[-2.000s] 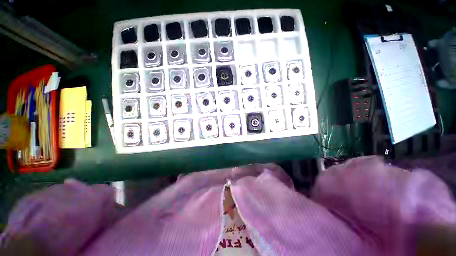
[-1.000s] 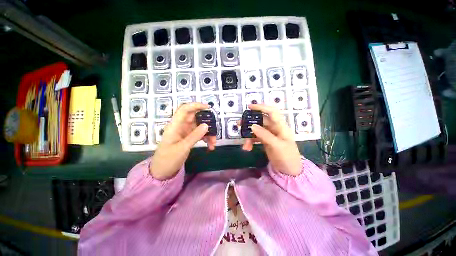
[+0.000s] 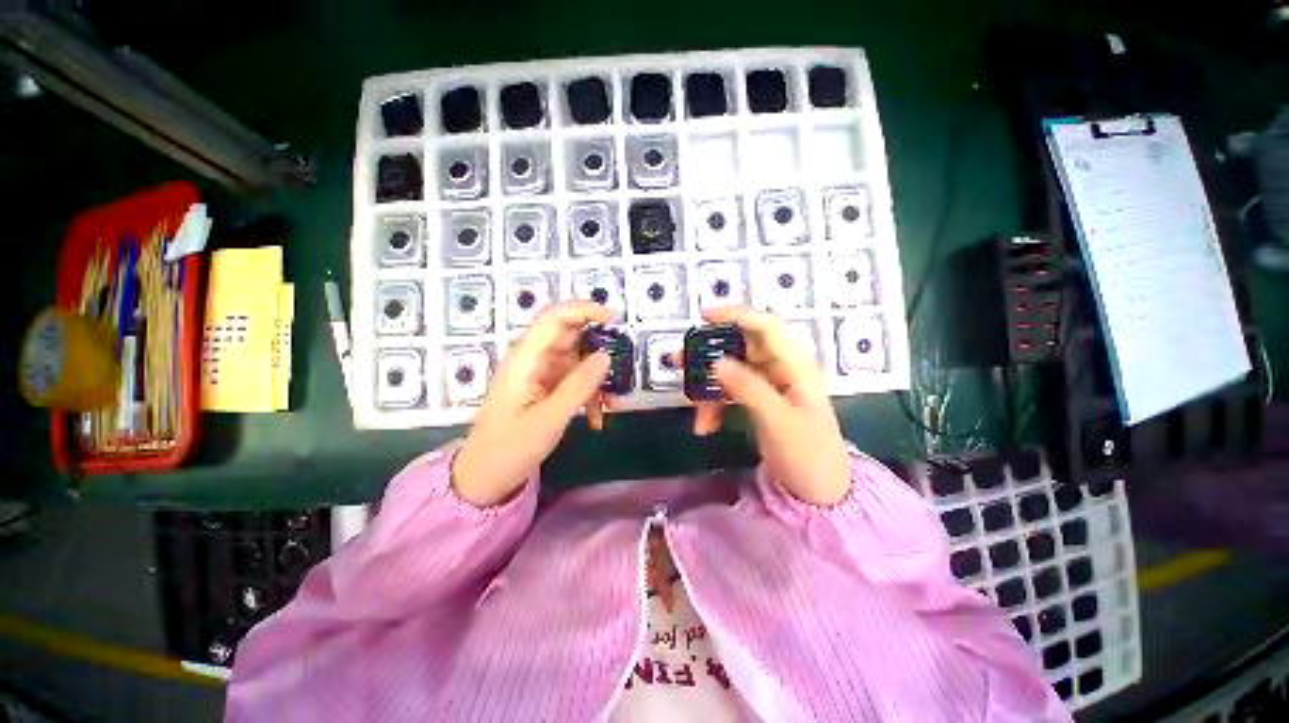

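Note:
My left hand [image 3: 540,393] holds a black smartwatch unit [image 3: 611,356] between thumb and fingers, its screen facing up with faint lit lines. My right hand [image 3: 772,396] holds a second black smartwatch unit [image 3: 714,362] the same way, its screen also showing faint lines. Both hands are above the near edge of the white compartment tray [image 3: 888,283]. Its far row holds black units; most other pockets hold silver-grey, clear-edged units with a dark central dot. Three pockets in the second row are empty. My hands hide part of the nearest row.
On the left are a red basket [image 3: 127,455] with sticks and pens, a tape roll [image 3: 68,359], yellow cards [image 3: 246,328] and a slim marker [image 3: 338,317]. On the right are a clipboard [image 3: 1152,269], a keypad-like device [image 3: 1031,302] and a lower second white tray [image 3: 1117,593].
From two seconds to one second ago, both hands came into view with a unit each. Since then, my left hand has shifted slightly right, and the unit in it looks more tilted.

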